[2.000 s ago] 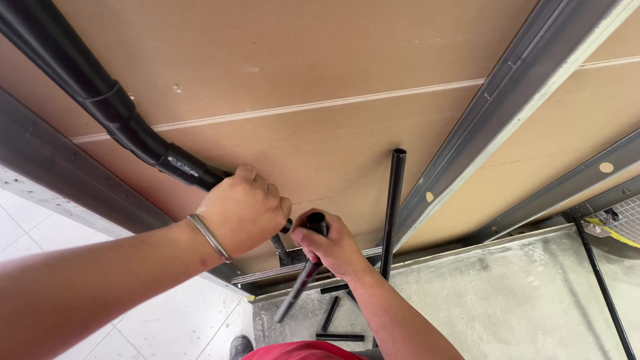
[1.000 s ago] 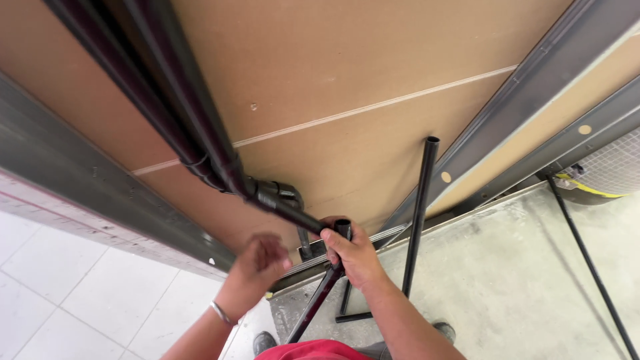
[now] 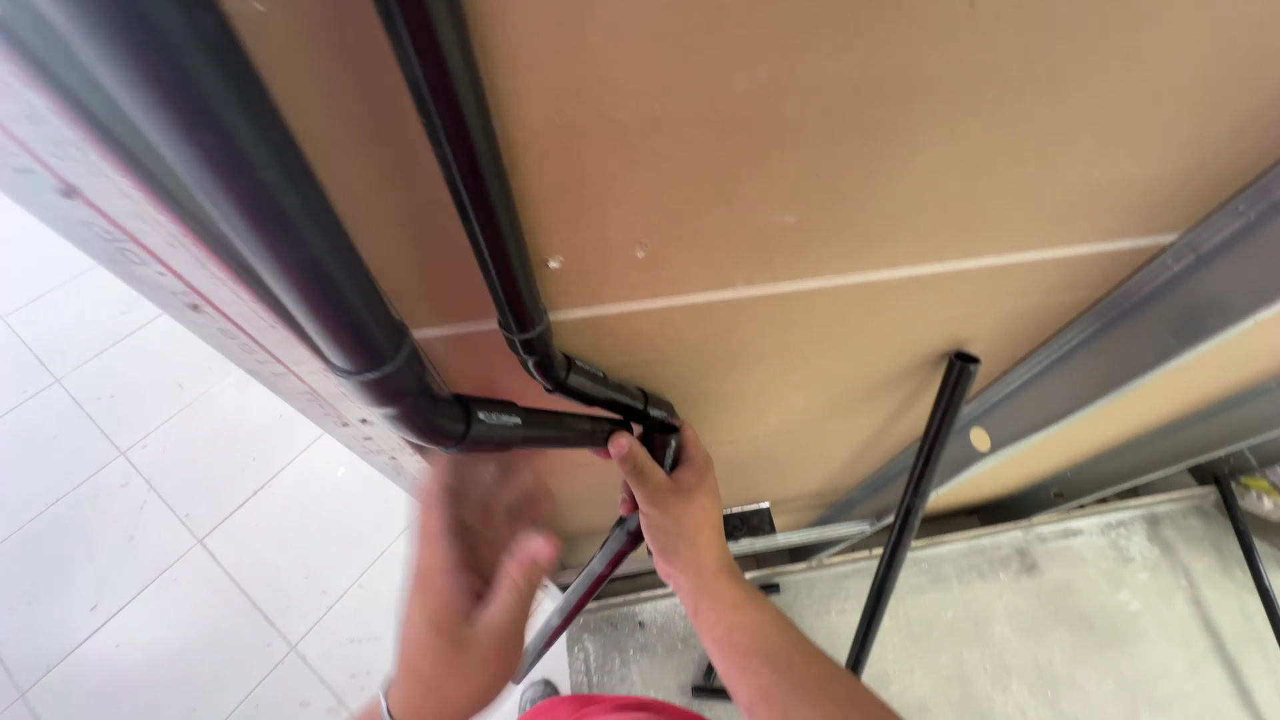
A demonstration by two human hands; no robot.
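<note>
My right hand [image 3: 680, 490] is closed around a black plastic pipe fitting [image 3: 664, 447], from which a thinner black pipe [image 3: 585, 595] slants down to the left. The end of a short black pipe with an elbow [image 3: 490, 423] meets my right fingertips; it joins a thick black pipe [image 3: 270, 190] rising to the upper left. Behind it, a second black pipe [image 3: 470, 170] with an elbow runs down to the fitting area; whether it touches the held fitting cannot be told. My left hand [image 3: 475, 590], blurred and with spread fingers, is just below the thick pipe's elbow and holds nothing.
Brown wallboard [image 3: 800, 180] stands behind the pipes, with a metal stud [image 3: 1110, 370] at right. An upright black pipe [image 3: 915, 510] leans near it. White floor tiles [image 3: 150, 500] lie left of a board edge, concrete floor [image 3: 1050, 610] at right. Black pipe pieces [image 3: 712, 690] lie below.
My left hand was closed on the black pipe two seconds ago and has let go. My right hand keeps its hold on the fitting. The view has shifted, and the two black pipes now appear farther apart.
</note>
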